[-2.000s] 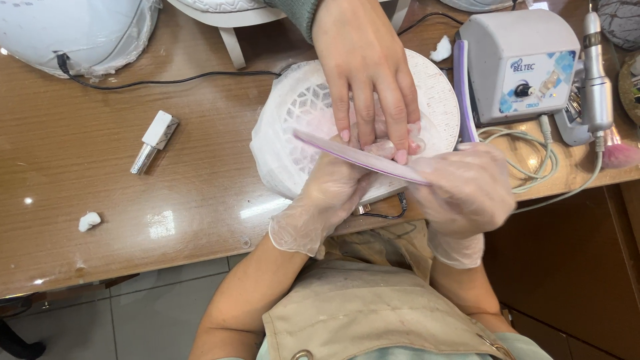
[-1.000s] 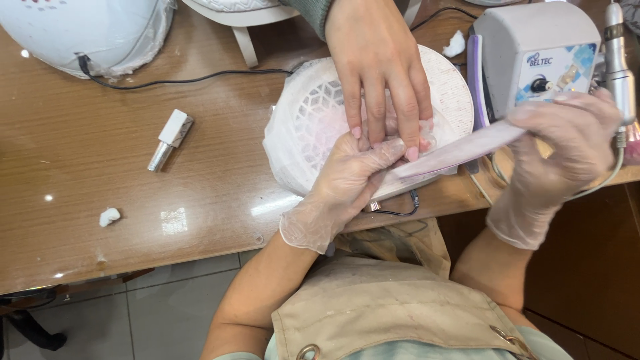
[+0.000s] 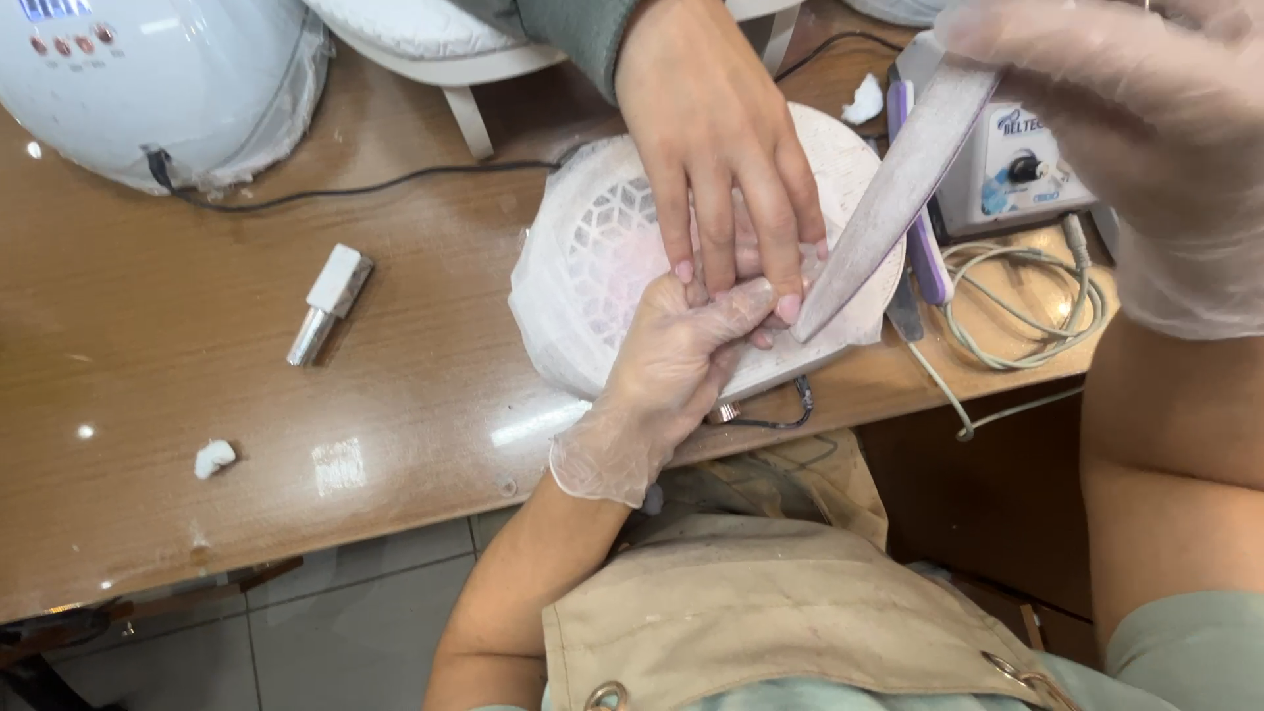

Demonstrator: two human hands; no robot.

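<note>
My left hand (image 3: 681,346), in a clear glove, holds a finger of another person's hand (image 3: 716,148) over a round white nail dust collector (image 3: 859,197). That person's fingers point down toward me, with light pink nails. Raised at the upper right, my gloved right hand (image 3: 1136,128) is closed on one end of a nail file (image 3: 889,207). The file's far tip lies close beside the held fingers; whether it touches a nail cannot be told. A thin plastic sheet (image 3: 553,296) covers the left part of the collector.
Right of the collector are a purple-edged nail file (image 3: 923,247), a Beltec nail drill unit (image 3: 997,178) and its coiled cable (image 3: 1027,360). A nail polish bottle (image 3: 331,296) and a cotton piece (image 3: 214,458) lie left. A white nail lamp (image 3: 168,89) and black cable (image 3: 395,183) are behind.
My right hand has moved from near the held fingers out to the right and up, still holding the file. My left hand keeps its hold on the person's finger.
</note>
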